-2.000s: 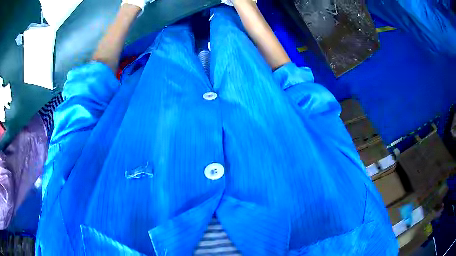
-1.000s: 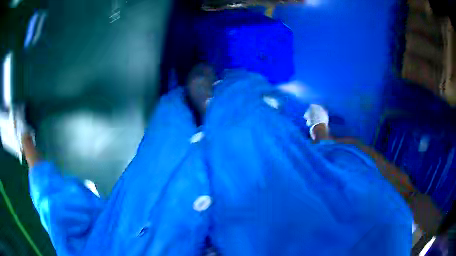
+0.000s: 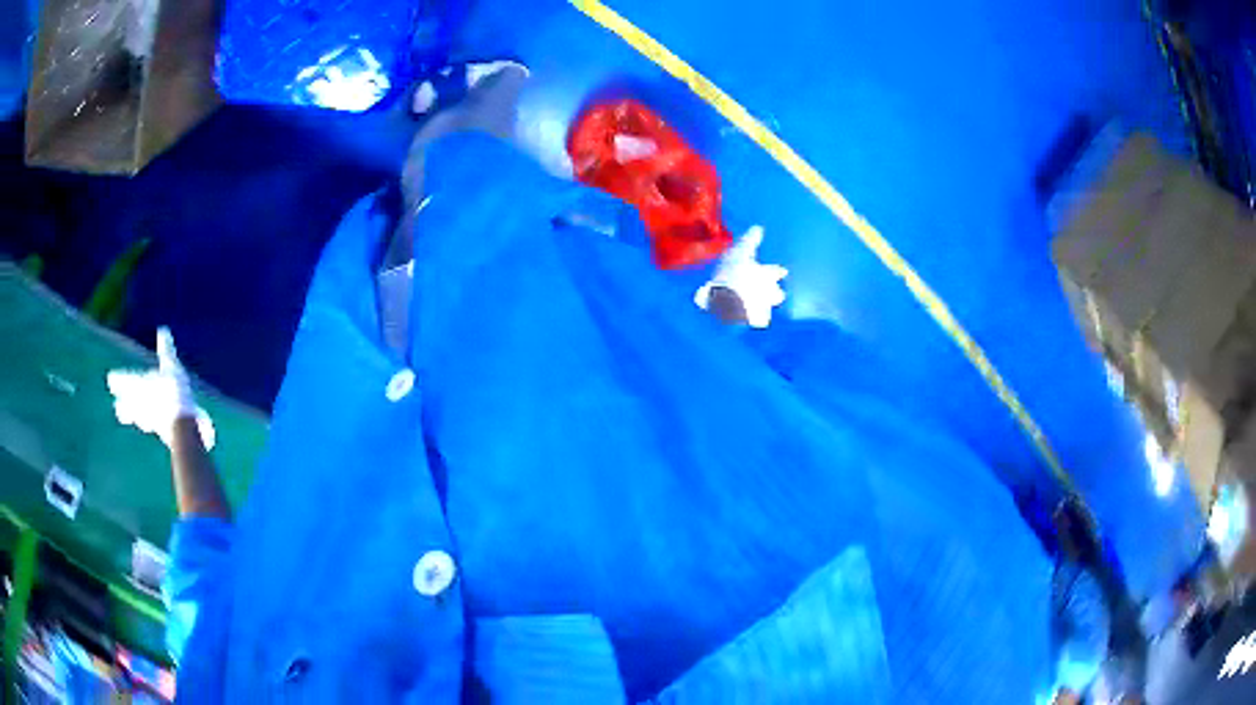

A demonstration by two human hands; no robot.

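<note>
My left hand (image 3: 159,393), in a white glove, is over the green bench top (image 3: 97,427) at the left, with its fingers apart and nothing seen in it. My right hand (image 3: 747,282), also gloved white, is right of centre above the blue floor, fingers apart. A red, shiny, crumpled plastic bag (image 3: 647,179) lies just beyond and to the left of it; whether they touch is not clear. A small white piece with a dark centre (image 3: 62,490) lies on the bench.
Another white piece (image 3: 149,562) is near the bench edge. A brown box-like object (image 3: 90,90) and a blue shiny surface (image 3: 314,53) are at the upper left. A yellow line (image 3: 840,207) crosses the floor. Brown cartons (image 3: 1157,262) stand at the right.
The view has swung from the bench to the floor. The red bag has come into view. Both hands show more clearly; the white sheets by my left hand are out of view.
</note>
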